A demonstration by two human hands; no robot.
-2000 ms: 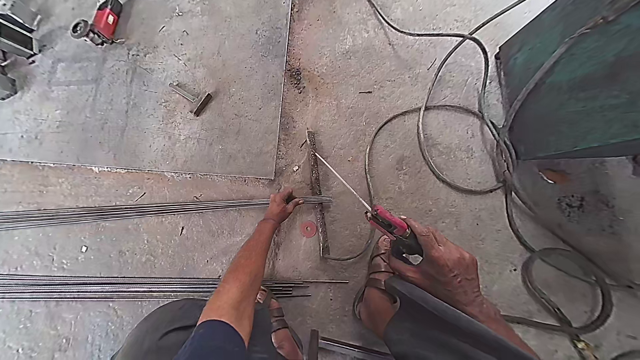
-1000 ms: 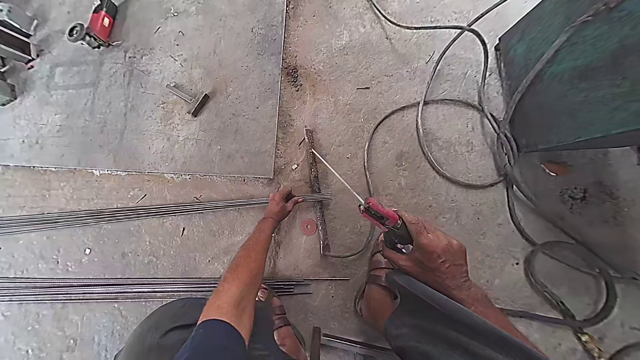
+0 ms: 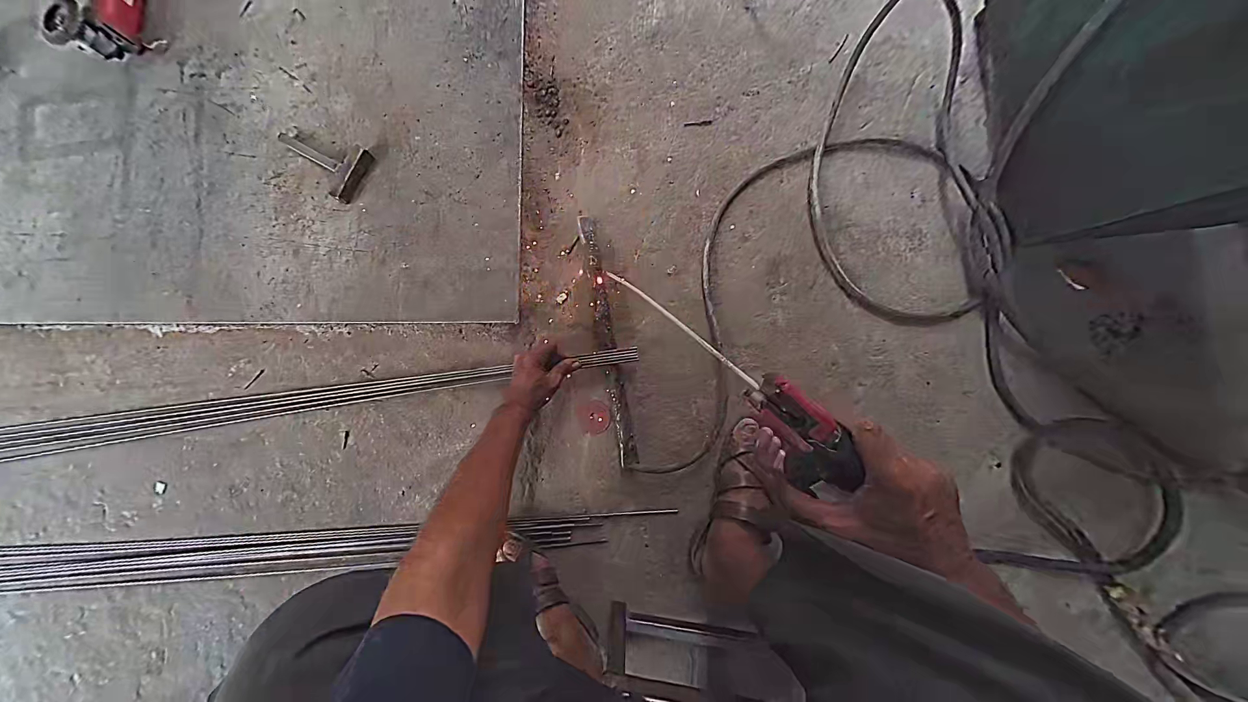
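My left hand (image 3: pixel 539 375) grips a bundle of thin metal rods (image 3: pixel 390 387) close to its right end, where the rods lie across a dark metal bar (image 3: pixel 616 400) on the floor. In my right hand (image 3: pixel 892 483) is a red and black welding electrode holder (image 3: pixel 804 429). A pale welding electrode (image 3: pixel 682 327) is clamped in it and slants up and left. Its tip is at the upper part of the dark bar, at a small bright orange glow, with sparks scattered around. Below the rods, beside the bar, lies a reddish disc (image 3: pixel 595 417).
A second rod bundle (image 3: pixel 244 556) lies nearer my feet. A large metal sheet (image 3: pixel 419 224) at upper left carries a hammer-like metal piece (image 3: pixel 336 168) and a red power tool (image 3: pixel 102 24). Cables (image 3: pixel 824 224) loop at right, beside a dark green box (image 3: pixel 1121 117). A low metal frame (image 3: pixel 682 629) stands between my feet.
Sparks and a glow have appeared at the electrode tip, absent in both earlier frames. The tip now sits lower along the dark bar. My left hand still grips the rods.
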